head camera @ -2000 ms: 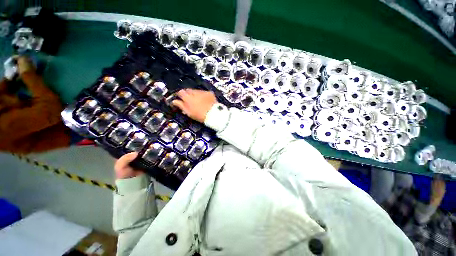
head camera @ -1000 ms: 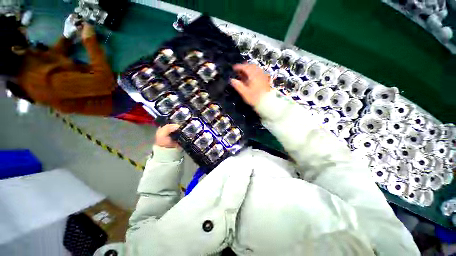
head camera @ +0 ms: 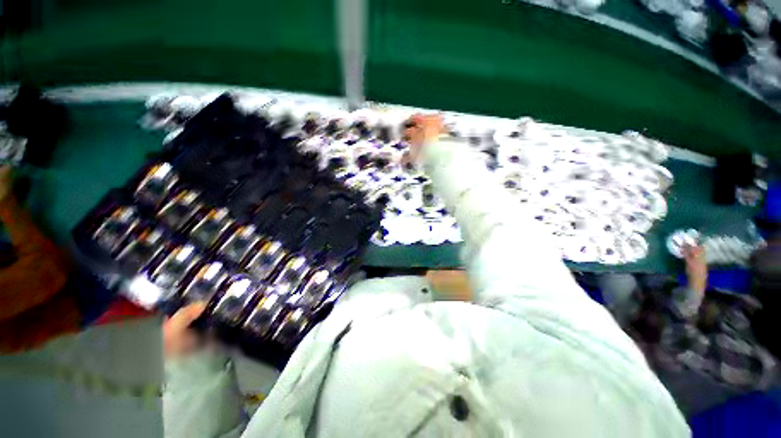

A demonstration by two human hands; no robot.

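Observation:
A black tray (head camera: 283, 184) lies tilted across the bench edge at the left. Shiny silver parts (head camera: 211, 227) with orange glints fill its lower-left pockets; the pockets nearer the bench's back look empty. My left hand (head camera: 184, 329) grips the tray's near edge, blurred. My right hand (head camera: 426, 130) is over the back rows of white round housings (head camera: 591, 201), fingers pointing left. It is small and blurred, and I cannot tell whether it holds a part. Several housings near it have dark centres.
The green bench (head camera: 94, 162) has a pale rail (head camera: 248, 92) behind and a metal upright (head camera: 352, 51). A neighbour's orange-brown sleeve (head camera: 34, 274) is at the left. Another person's hand (head camera: 695, 261) is at the right, near more housings (head camera: 728, 248). A dark object (head camera: 38, 128) stands at the far left.
My right hand has moved from over the tray to the back rows of housings. My left hand still holds the tray's edge. The view has turned, and fewer parts show in the tray's upper pockets than at first.

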